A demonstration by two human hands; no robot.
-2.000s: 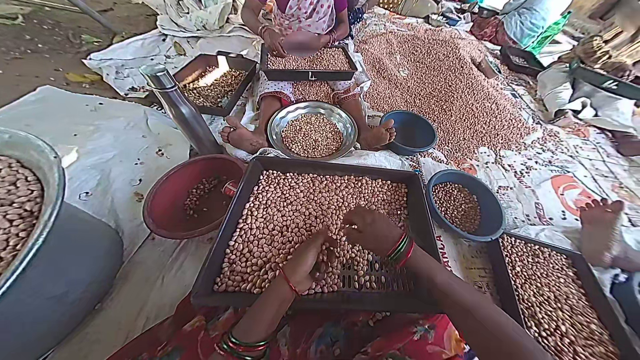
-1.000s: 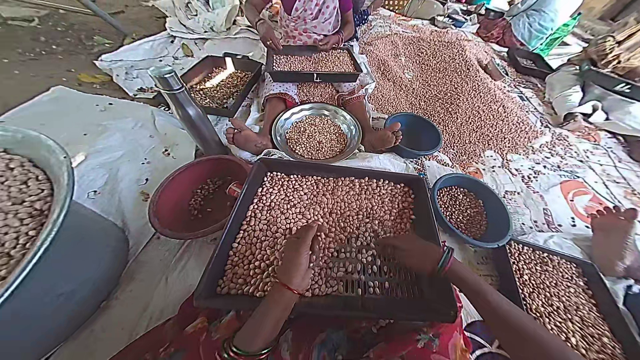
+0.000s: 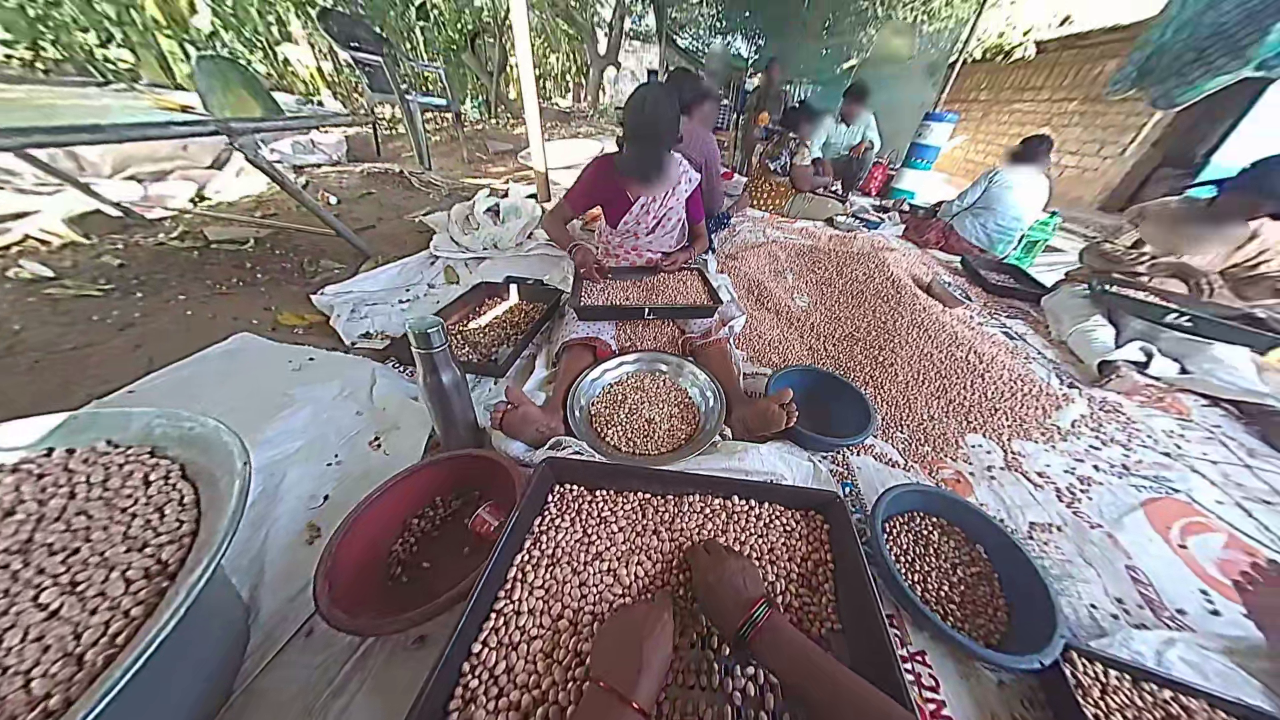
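Observation:
A black plastic tray (image 3: 860,560) with a slotted bottom lies before me, spread with pinkish-brown nuts or seeds (image 3: 570,545). My left hand (image 3: 637,640), a red thread at its wrist, rests low among them near the tray's middle. Just to its right and farther in, my right hand (image 3: 722,580), with green and red bangles, has its fingers down in the seeds. Both sets of fingertips are partly hidden, so whether they hold any seeds does not show. Some slots show below the hands, where the layer is thin.
A red basin (image 3: 345,590) and steel bottle (image 3: 450,390) stand left, beyond a large metal tub (image 3: 215,600) of seeds. Blue basins (image 3: 1040,600) stand right. Ahead, a person (image 3: 645,200) holds another tray (image 3: 648,312) behind a steel bowl (image 3: 715,400). A large seed heap (image 3: 880,340) spreads right.
The view has tilted up, showing more people and trees. My hands were apart over the tray a second ago; now they are close together, the right one farther in among the seeds.

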